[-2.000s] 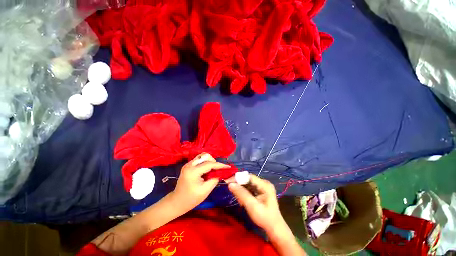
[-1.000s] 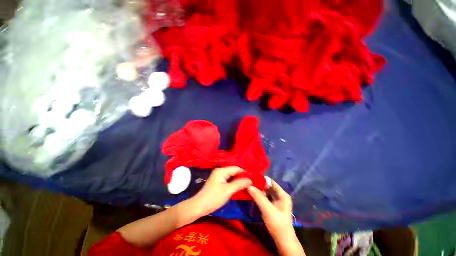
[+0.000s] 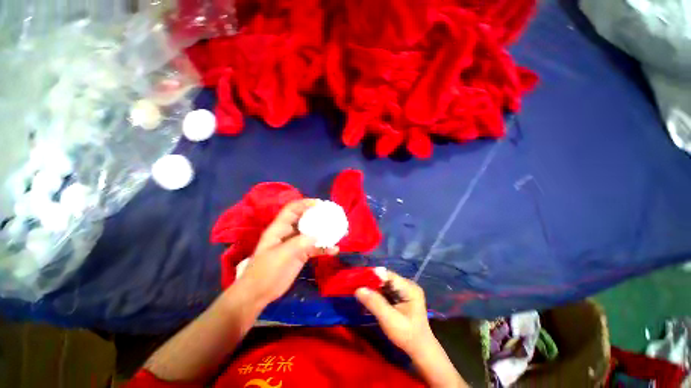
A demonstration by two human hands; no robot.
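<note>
The red plush piece (image 3: 261, 206) lies at the table's near edge, its lobes spread. My left hand (image 3: 279, 261) holds a white ball (image 3: 323, 223) in its fingertips above the piece. My right hand (image 3: 398, 307) pinches a red end of the piece to the right of it. A white wrap shows on a right finger. Another white ball is mostly hidden behind my left wrist. I cannot make out a needle.
A pile of red plush (image 3: 432, 76) lies at the far side. A clear plastic bag (image 3: 76, 151) with white balls is at left, with two loose balls beside it. A white thread (image 3: 462, 201) slants across the blue cloth. A box with scraps (image 3: 576, 341) stands below right.
My left hand has let go of the red end and now holds a white ball. One of the three loose balls by the bag is gone from there. The right hand still holds the red end.
</note>
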